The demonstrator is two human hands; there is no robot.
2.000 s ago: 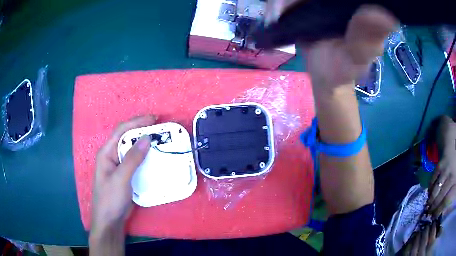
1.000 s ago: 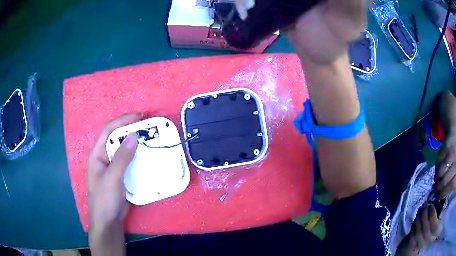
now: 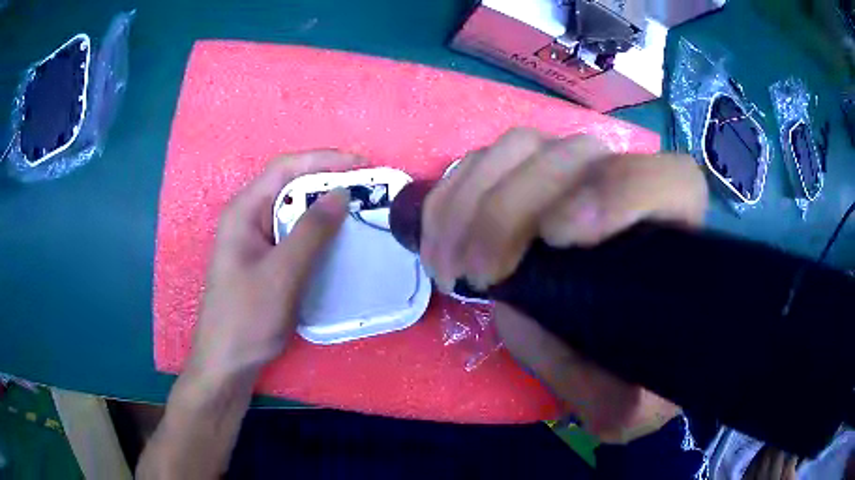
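Observation:
My left hand (image 3: 267, 253) holds the white cover (image 3: 361, 281) on the red foam mat (image 3: 253, 103), with the thumb on the small circuit board (image 3: 370, 197) in its top slot. My right hand (image 3: 553, 202) grips the power screwdriver (image 3: 675, 309), a large dark cylinder lying across the right side of the view. Its dark red nose is over the right edge of the cover, near the board. The bit's tip cannot be made out. The black-backed half (image 3: 467, 289) is mostly hidden behind my right hand. A thin lead wire (image 3: 367, 221) runs from the board.
The screw feeder (image 3: 572, 56) stands behind the mat. Wrapped black-backed units lie on the green bench at the left (image 3: 56, 101) and right (image 3: 736, 150). Clear film (image 3: 469, 337) lies beside the half on the mat. A dark cable is at the right edge.
My right hand has brought the screwdriver from the screw feeder down to the white cover. My left hand still holds the cover. The whole view has shifted and turned.

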